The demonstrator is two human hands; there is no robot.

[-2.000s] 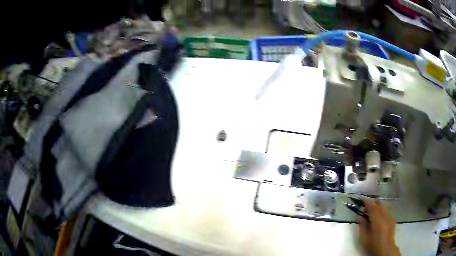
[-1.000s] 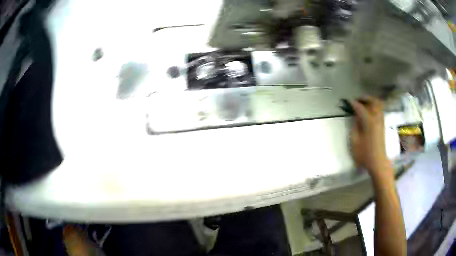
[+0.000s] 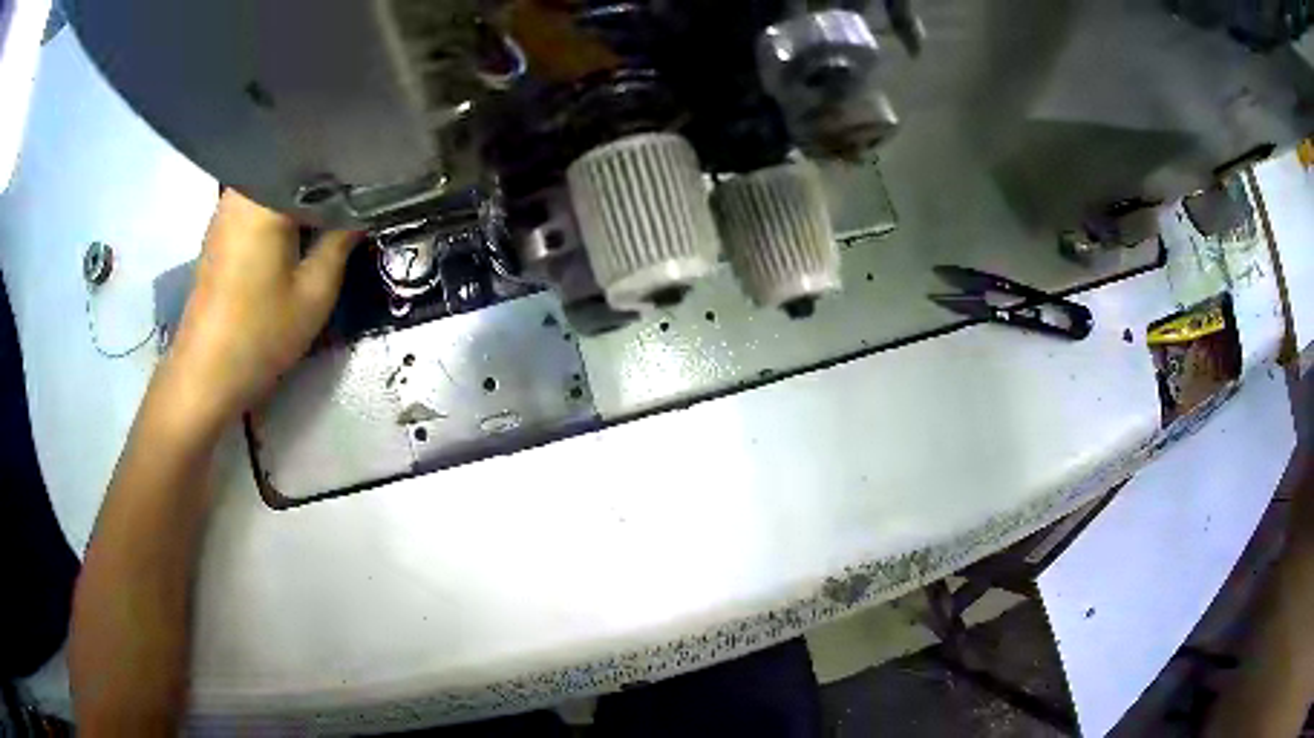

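Note:
My left hand reaches over the left end of the machine bed. Its fingertips are at the dark opening beside a round shiny rotary hook with bobbin; whether they hold anything is hidden. Two ribbed pale tension knobs on the sewing machine head stand close in front of me and cover part of the bed. Black thread snips lie on the right part of the bed. At the lower right edge only a blurred part of my right arm shows; my right hand is out of the picture.
The worn front edge of the white table curves across the bottom. A table cut-out at the right holds a yellow item. A small round metal part is set in the table at the left. Dark fabric lies at the left edge.
The view has moved closer over the machine head. My right hand has let go of the snips and left the picture. My left hand has come in at the hook opening.

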